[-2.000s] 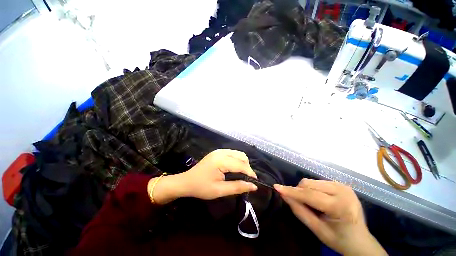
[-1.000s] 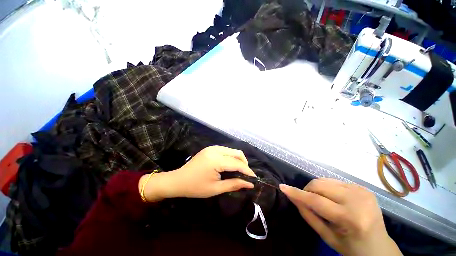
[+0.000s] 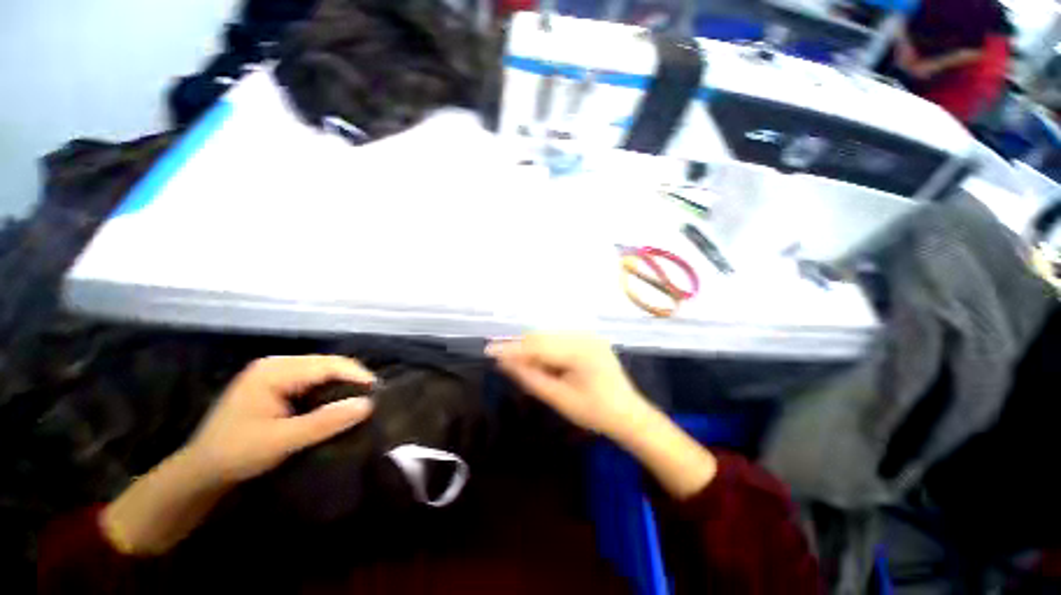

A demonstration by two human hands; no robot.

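The picture is blurred. My left hand (image 3: 273, 418) pinches the edge of a dark garment (image 3: 425, 401) held over my lap, in front of the table edge. A white loop (image 3: 433, 474) hangs from the dark cloth, to the right of my left hand. My right hand (image 3: 570, 374) is at the table's front edge, right of the garment, with thumb and fingertips together. Whether it holds something thin cannot be told.
The white table (image 3: 349, 244) carries scissors (image 3: 661, 281), a slim black tool (image 3: 706, 248), a white sewing machine (image 3: 582, 87) and a dark garment heap (image 3: 390, 64). Grey fabric (image 3: 919, 337) hangs at right. A blue bin (image 3: 628, 500) is below. A person (image 3: 954, 52) is at far right.
The view has swung to the right, so table, machine and scissors appear further left. My right hand is further from my left hand. Grey fabric and a person have come into view.
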